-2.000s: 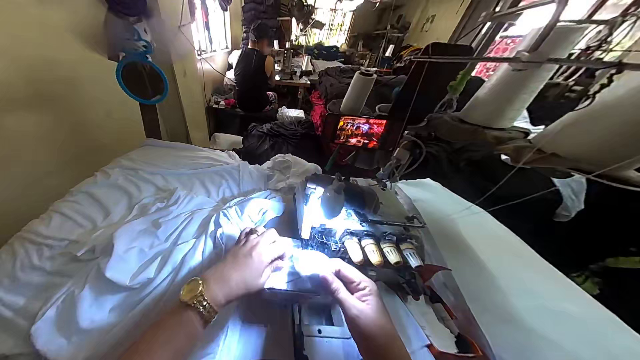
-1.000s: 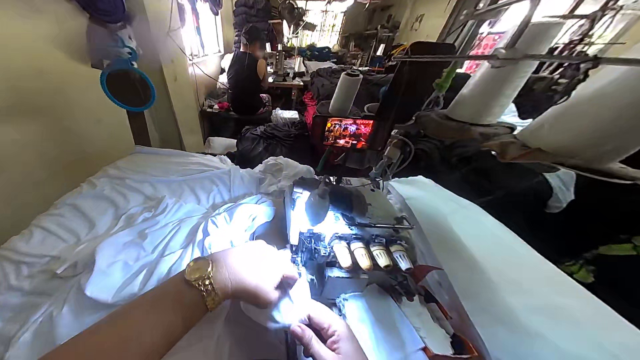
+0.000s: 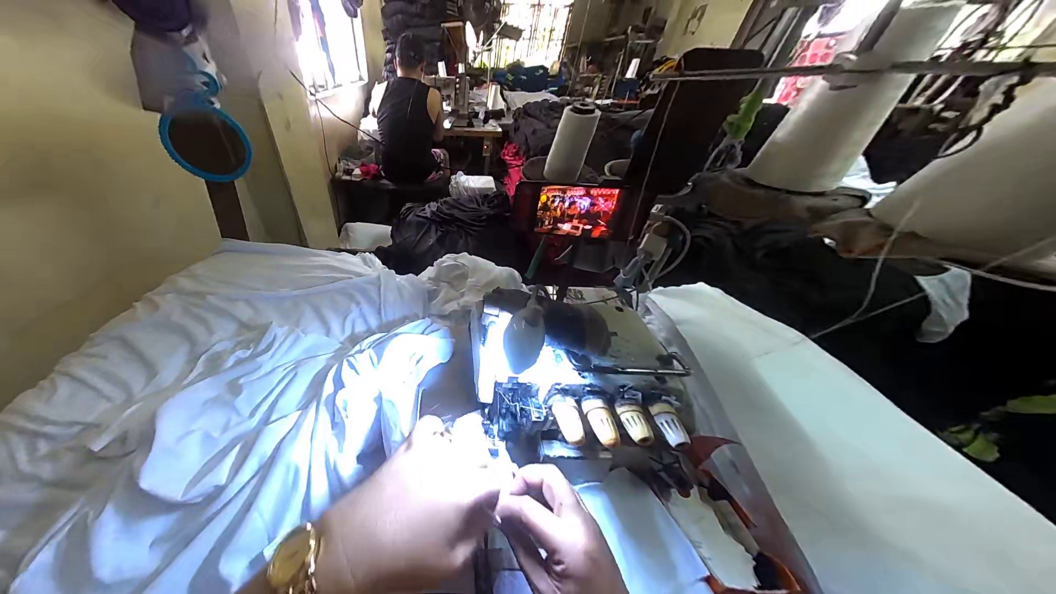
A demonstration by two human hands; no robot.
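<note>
An overlock sewing machine (image 3: pixel 594 330) with a row of cream tension dials (image 3: pixel 617 419) stands in the middle under a bright lamp. My left hand (image 3: pixel 421 495), with a gold watch (image 3: pixel 290 561) at its wrist, is closed on a small piece of white fabric (image 3: pixel 472 433) just left of the needle area. The glare hides most of that piece. Close beside it, at the front of the machine, my right hand (image 3: pixel 551 524) pinches the same fabric between thumb and fingers. A large heap of white cloth (image 3: pixel 247 396) covers the table on the left.
White material (image 3: pixel 825 429) covers the surface at the right. Behind the machine are a phone with a lit screen (image 3: pixel 577 211), a thread cone (image 3: pixel 572 142) and dark cloth (image 3: pixel 454 223). Large thread cones (image 3: pixel 841 107) stand at the upper right. A person (image 3: pixel 406 115) sits farther back.
Both hands have moved from the front edge up closer to the needle area since one second ago. The fabric between them was more visible before and is now bunched in the fingers.
</note>
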